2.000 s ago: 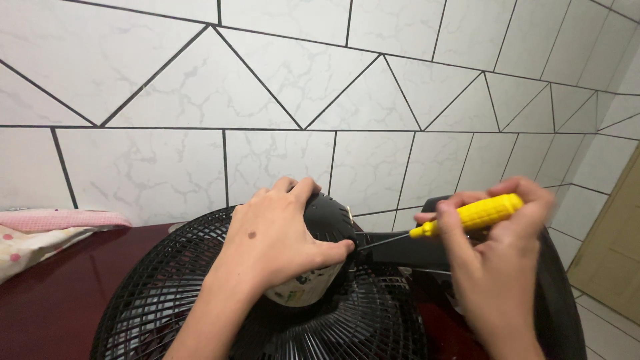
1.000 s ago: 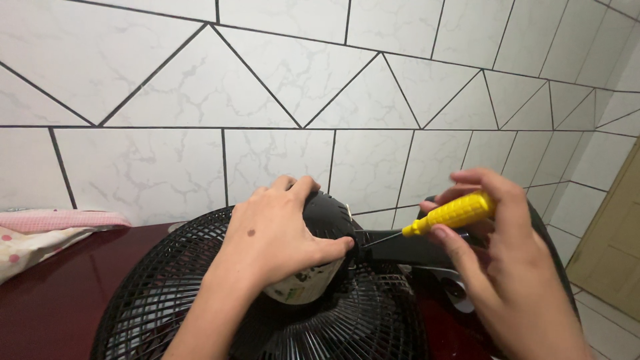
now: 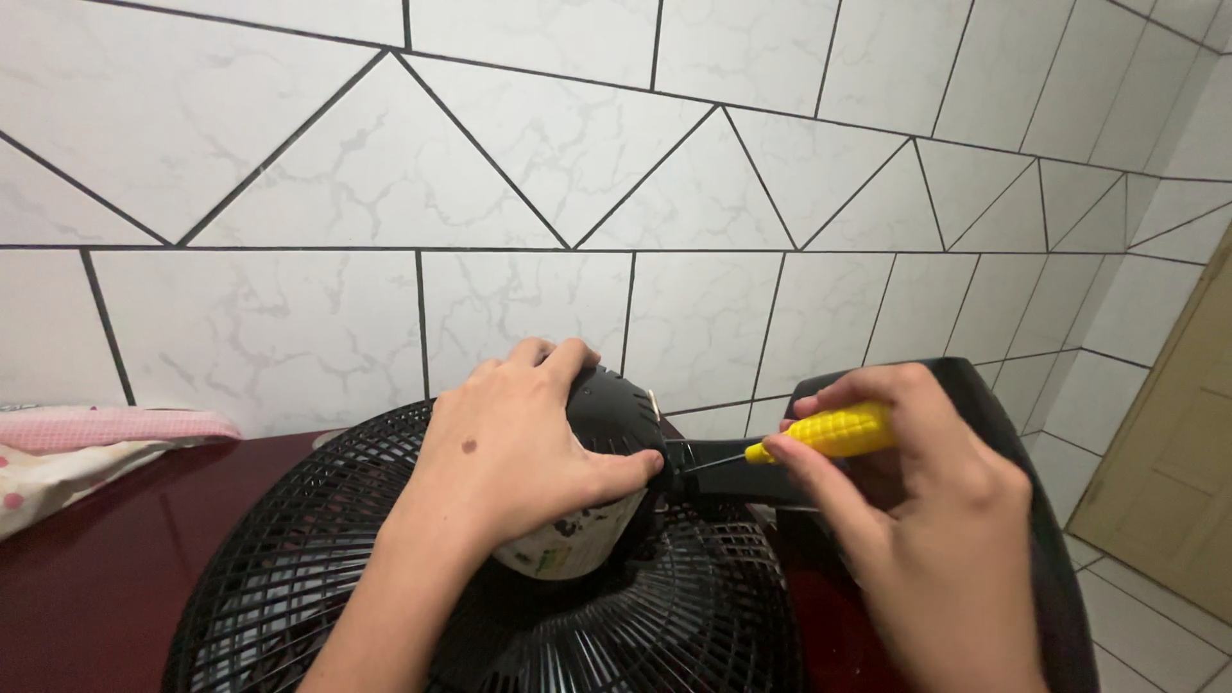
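A black electric fan lies with its round grille (image 3: pixel 318 539) on a dark red surface. My left hand (image 3: pixel 510 443) is wrapped over the fan's black motor housing (image 3: pixel 616 409), its thumb along the side near the neck joint. A pale container-like part (image 3: pixel 568 544) with printing shows below that hand. My right hand (image 3: pixel 924 500) holds a screwdriver with a yellow ribbed handle (image 3: pixel 842 430) between thumb and fingers. Its thin metal shaft reaches left to the joint between the housing and the black neck (image 3: pixel 751 481). The tip's exact seat cannot be made out.
The fan's black base (image 3: pixel 972 404) stands at the right, partly behind my right hand. A pink and white cloth (image 3: pixel 106 428) lies at the left on the dark red tabletop (image 3: pixel 106 558). A tiled wall (image 3: pixel 520 298) rises close behind, and a beige door (image 3: pixel 1169 452) is at the far right.
My right hand first moved left and its fingers shifted on the yellow handle; the handle now sits further into the hand. The left hand has stayed on the housing.
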